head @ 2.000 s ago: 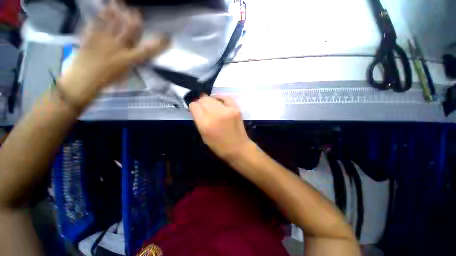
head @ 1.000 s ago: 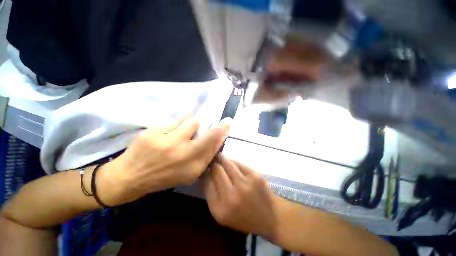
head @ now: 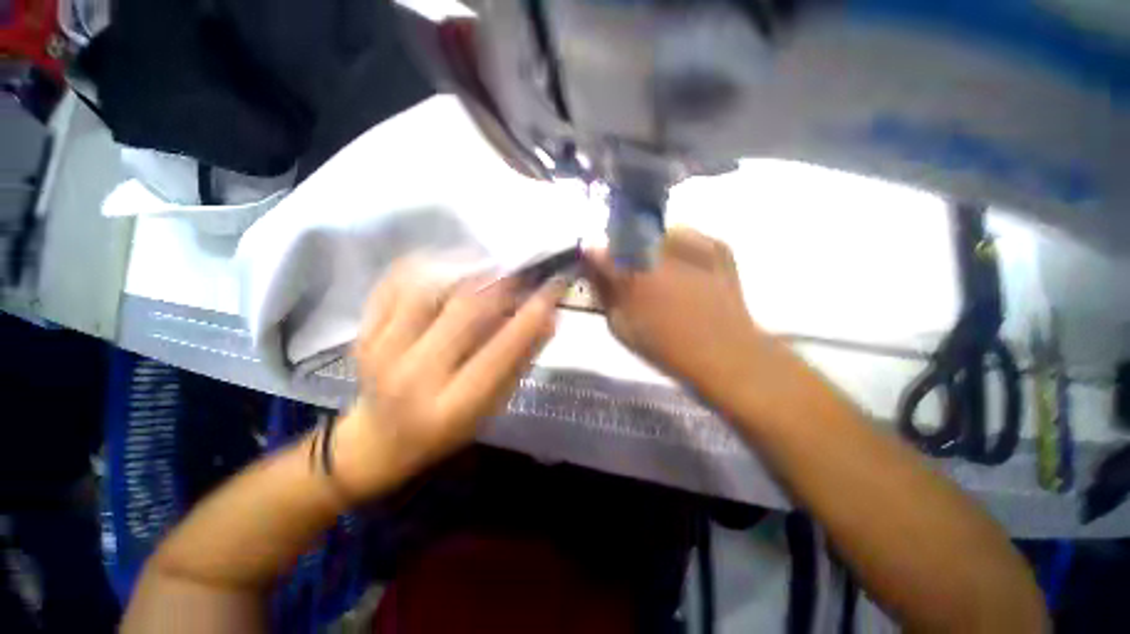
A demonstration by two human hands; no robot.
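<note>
A white garment piece (head: 359,186) with a black panel (head: 248,74) lies on the table left of the needle area. A narrow black strip (head: 545,265) runs along its edge toward the presser foot (head: 595,211), which is washed out by bright light. My left hand (head: 446,341) lies with spread fingers on the white cloth and the strip, pressing them down. My right hand (head: 669,297) is just right of the strip, close to the foot, with its fingertips partly behind a dark attachment (head: 637,223); whether they pinch the strip is unclear.
The machine head (head: 793,99) fills the upper right. Black-handled shears (head: 973,372) and slim yellow-green snips (head: 1052,421) lie at the right. A dark scrap (head: 1107,483) is at the right edge. Blue baskets (head: 143,458) and striped white cloth (head: 756,576) show below the grey ruler edge (head: 620,415).
The garment's edge has come under the machine head. My right hand has moved from beside my left hand at the table's front up to the needle area. My left hand now lies flatter on the cloth.
</note>
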